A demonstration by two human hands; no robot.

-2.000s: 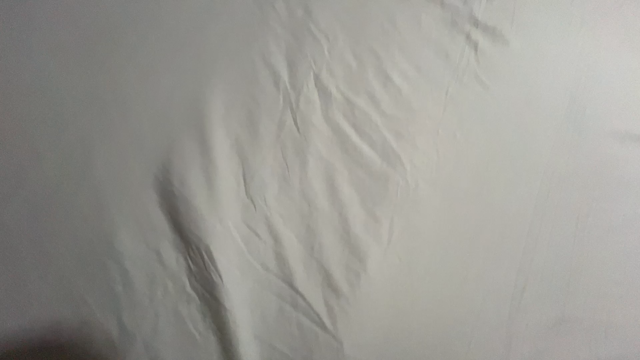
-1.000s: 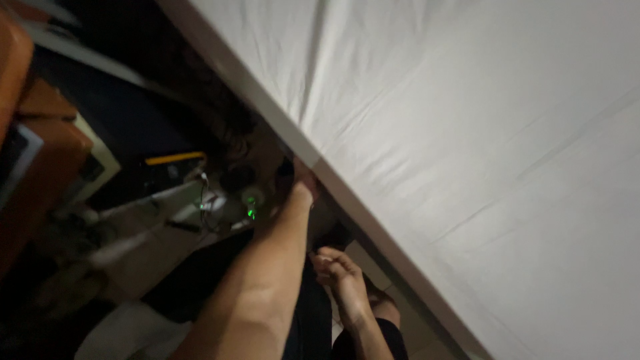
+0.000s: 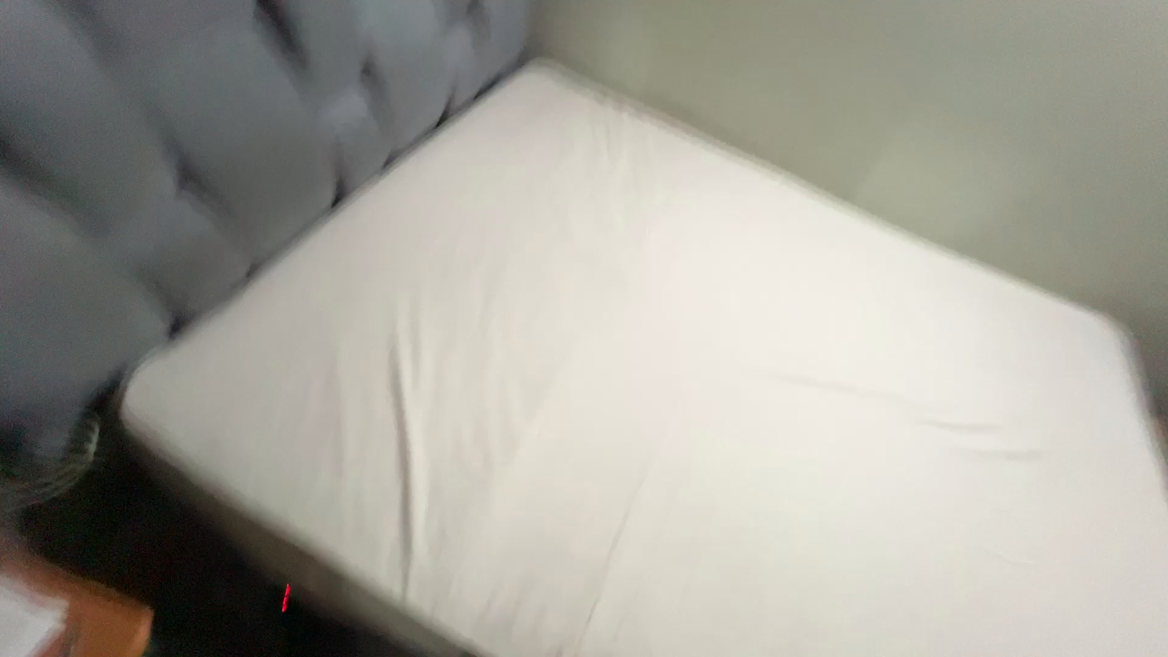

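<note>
A white fitted sheet (image 3: 693,392) covers a mattress that fills most of the head view. Long creases run through it at the left centre, and a few short ones show toward the right. Its near left edge drops off into a dark gap. Neither my left hand nor my right hand is in view. The picture is blurred, so fine detail of the cloth is lost.
A grey tufted headboard (image 3: 237,119) stands along the upper left side of the mattress. Behind the far side rises a plain greenish-grey wall (image 3: 912,137). At the lower left are an orange-brown piece of furniture (image 3: 114,616) and a small red light (image 3: 286,598).
Both hands were at the mattress's edge one second ago and are now out of view. The view has swung widely, from the bedside floor to the whole mattress.
</note>
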